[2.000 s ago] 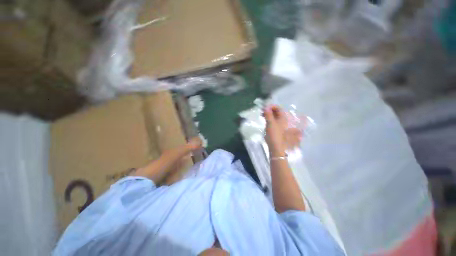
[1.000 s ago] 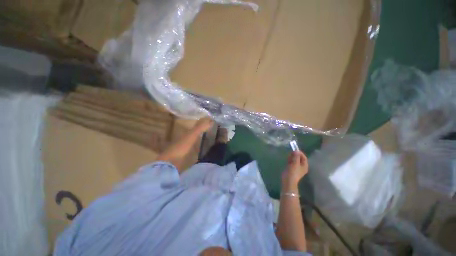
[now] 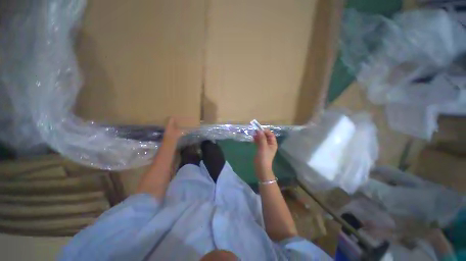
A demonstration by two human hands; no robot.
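Note:
A small white barcode label [image 3: 256,124] is pinched between the thumb and fingers of my right hand [image 3: 265,145]. My right hand is just in front of the near edge of a large brown carton [image 3: 250,61]. My left hand [image 3: 173,127] lies at the carton's near edge, its fingers on the cardboard; whether it grips anything is unclear. Clear plastic film [image 3: 102,150] is bunched along the carton's near edge and left side, around and below both hands.
Stacked brown cardboard [image 3: 51,196] is at the left. A white block in clear plastic [image 3: 332,145] stands right of my right hand. More crumpled film [image 3: 398,56] lies at the upper right. Green floor [image 3: 240,160] and my dark shoes show below the carton edge.
The view has turned from the table to the carton, which now lies straight in front. My left hand has moved onto its near edge. My right hand has brought the label close to that edge.

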